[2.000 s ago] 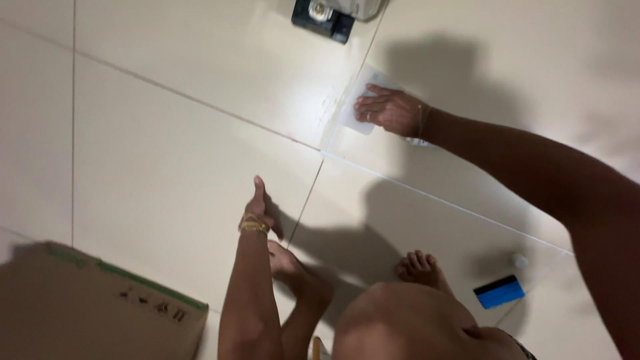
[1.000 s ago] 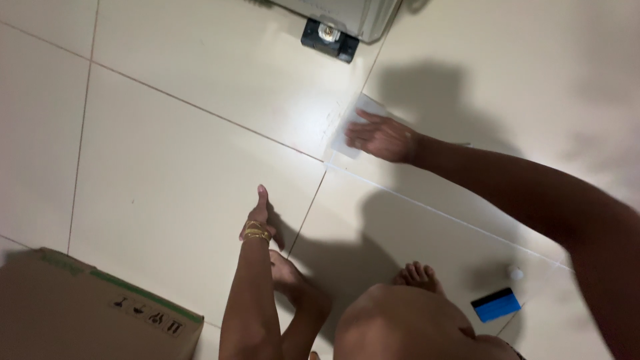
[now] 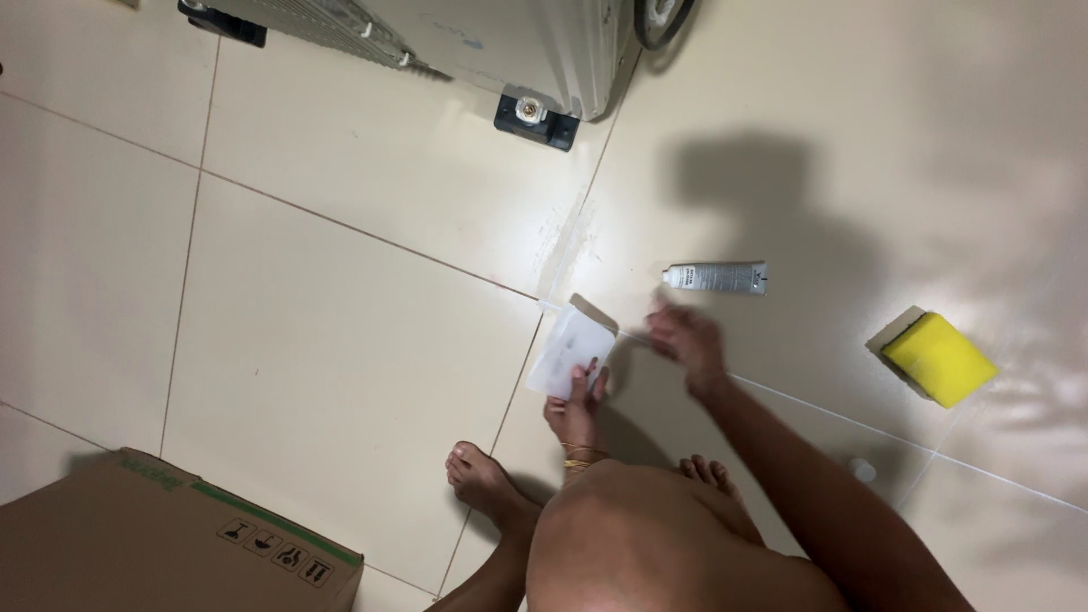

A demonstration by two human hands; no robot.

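Note:
My left hand [image 3: 580, 408], with thin gold bangles at the wrist, grips the lower end of a white rectangular pad [image 3: 574, 350] just above the tile floor. To its right, my right hand [image 3: 693, 340] hangs over a white grout line, blurred, its fingers partly curled; whether it holds something small I cannot tell. A grey and white squeeze tube [image 3: 716, 278] lies on the floor beyond my right hand. Smeared marks [image 3: 569, 238] run along the grout joint above the pad. Farther right lies a yellow sponge [image 3: 940, 359] with a dark underside.
A beige metal appliance housing [image 3: 518, 42] stands at the top on black feet [image 3: 536, 123]. A cardboard box [image 3: 170, 544] with handling symbols sits at lower left. A small whitish round cap-like thing [image 3: 862, 469] is on the floor, lower right. My bare feet flank my bent knee.
The white pad has passed from my right hand on the grout joint to my left hand. My right hand has drawn back toward me. The view has shifted, bringing the tube and sponge into sight.

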